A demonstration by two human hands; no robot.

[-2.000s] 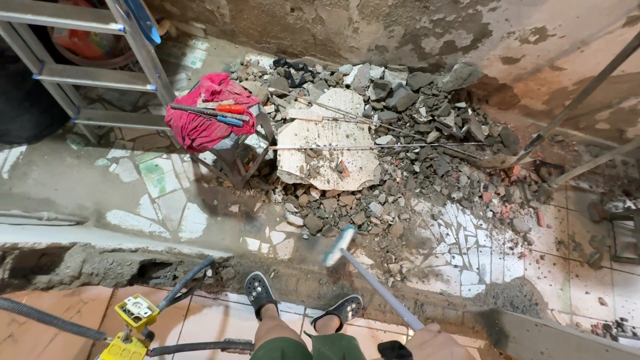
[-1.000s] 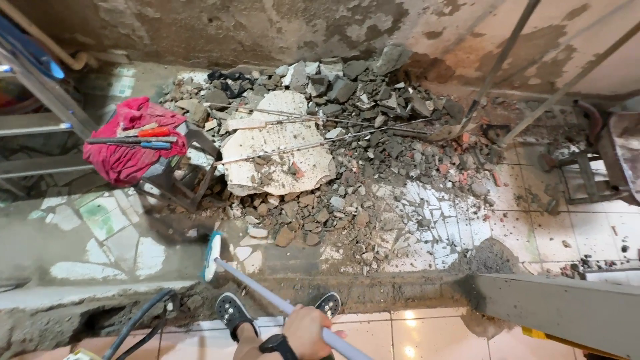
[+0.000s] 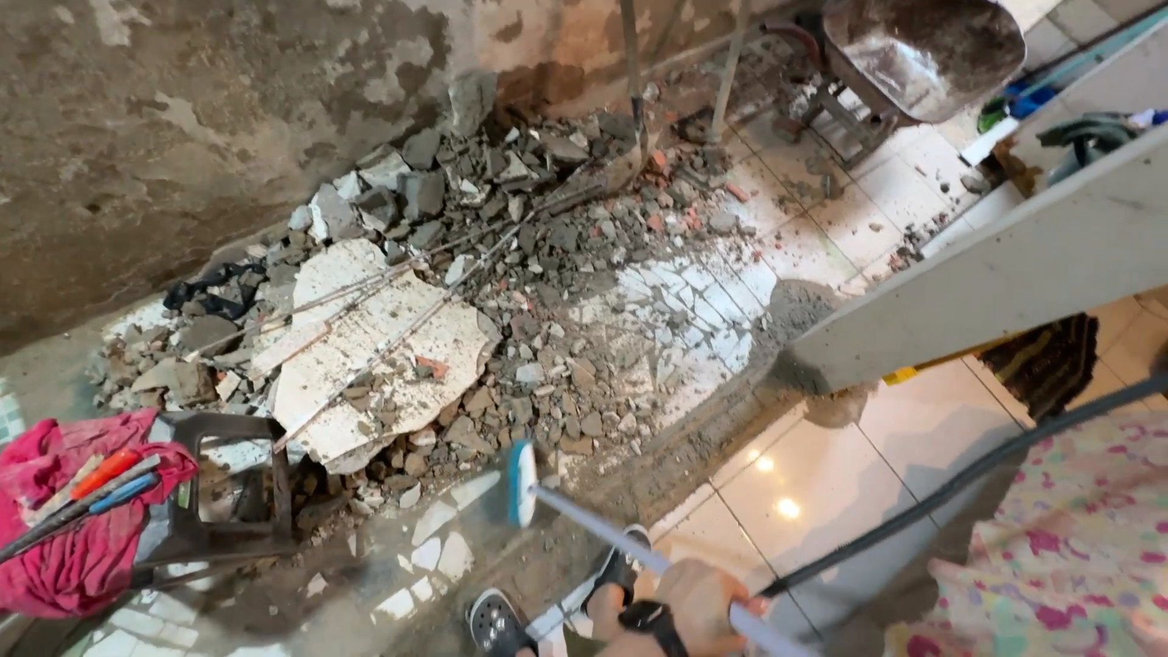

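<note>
My left hand, with a black watch on its wrist, grips the pale pole of a scrub brush at the bottom. The pole runs up and left to the blue-and-white brush head, which is over the wet, dirty floor just below the rubble heap. A broken white slab lies on that heap with thin metal rods across it. My shoes are left of and below the pole. My right hand is out of view.
A pink cloth and hand tools lie on a stool at left. A wheelbarrow stands upper right, near a shovel. A pale ledge, dark hose and floral fabric are at right.
The view has swung to the right, bringing the wheelbarrow, ledge and floral fabric further into sight. My left hand keeps its grip on the brush pole.
</note>
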